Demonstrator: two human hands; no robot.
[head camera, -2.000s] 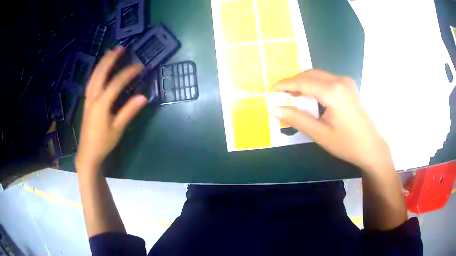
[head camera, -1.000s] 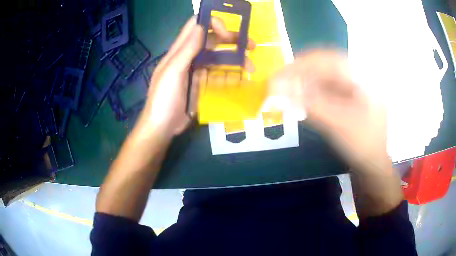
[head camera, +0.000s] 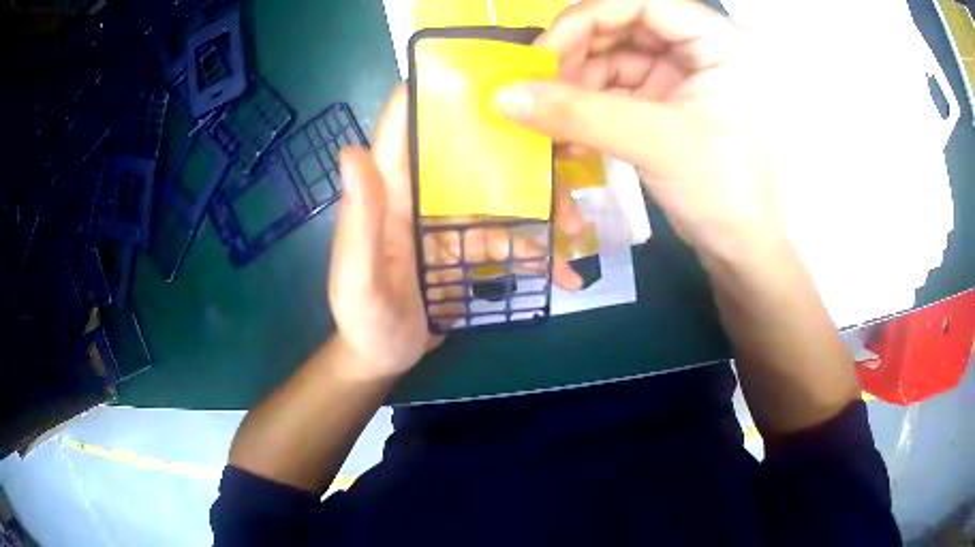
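A dark phone front housing (head camera: 489, 227) is held upright above the bench, keypad grid toward me. A yellow adhesive piece (head camera: 476, 150) covers its upper half, over the screen window area. My left hand (head camera: 380, 267) holds the housing from behind and at its left edge, with fingers showing through the grid. My right hand (head camera: 674, 128) touches the yellow piece's upper right with thumb and fingers. The white sticker sheet (head camera: 612, 280) lies on the bench beneath, mostly hidden by the housing and hands; dark cut-outs show at its lower end.
Many dark housings (head camera: 251, 208) lie heaped at the left. A large overexposed white pile (head camera: 866, 160) is at the right, with a narrow yellow-and-white strip (head camera: 959, 37) at the far right edge. A red plastic object (head camera: 925, 347) is below the right bench edge.
My left hand has taken a housing from the left and brought it over the sheet. My right hand has carried the yellow piece from the sheet onto the housing's upper half.
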